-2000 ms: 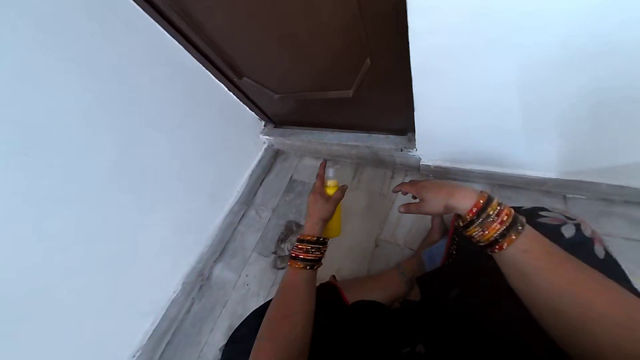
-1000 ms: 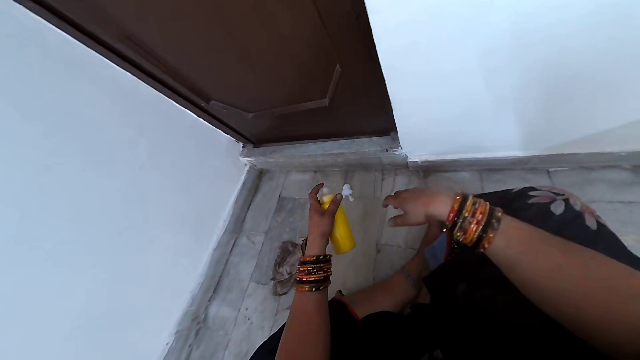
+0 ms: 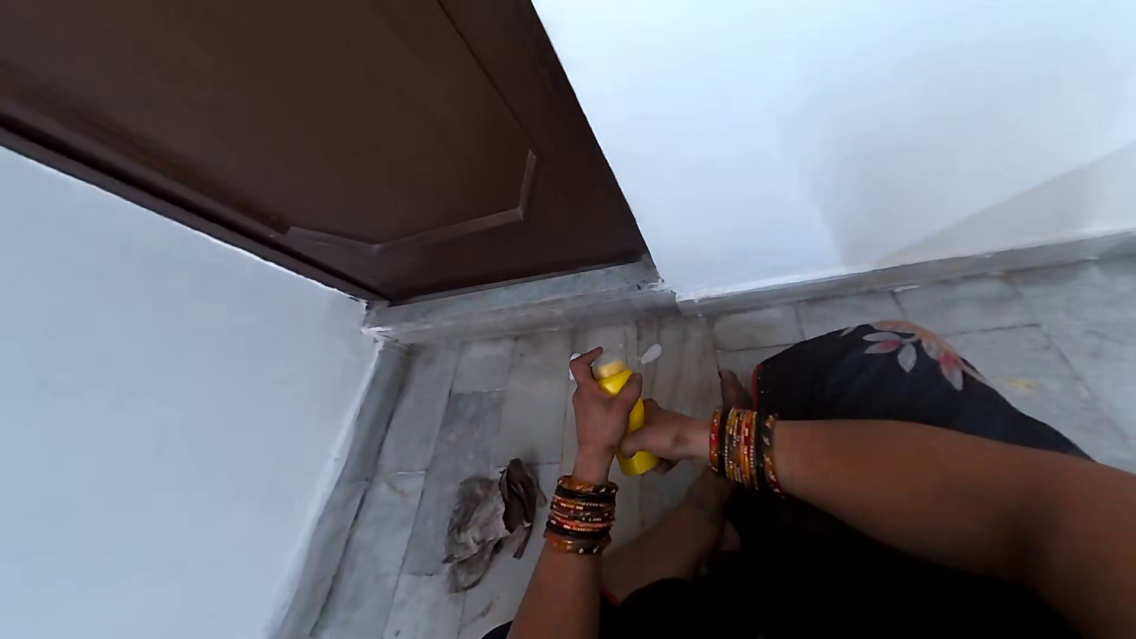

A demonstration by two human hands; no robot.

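A yellow plastic bottle (image 3: 637, 448) with a pale, partly see-through top is tilted over the floor, low in front of my body. Around its upper part my left hand (image 3: 605, 404) is closed, with the forefinger reaching up beside the top. My right hand (image 3: 661, 433) grips the lower part from the right. Bangles circle both wrists. A white blob (image 3: 651, 353) shows just right of the bottle's top, and another white bit lies behind the left fingers. A crumpled, dirty grey cloth (image 3: 484, 524) lies on the floor left of my left wrist.
Ahead stands a brown panelled door (image 3: 426, 160) above a grey stone sill (image 3: 524, 306). White walls with grey skirting meet it on both sides. Grey floor tiles (image 3: 399, 515) run beneath. My bent knee under dark floral fabric (image 3: 852, 382) is at the right.
My right hand has moved left and closed on the bottle's lower part; it was apart from the bottle in both earlier frames. The bottle stays in my left hand. The view has shifted toward the door.
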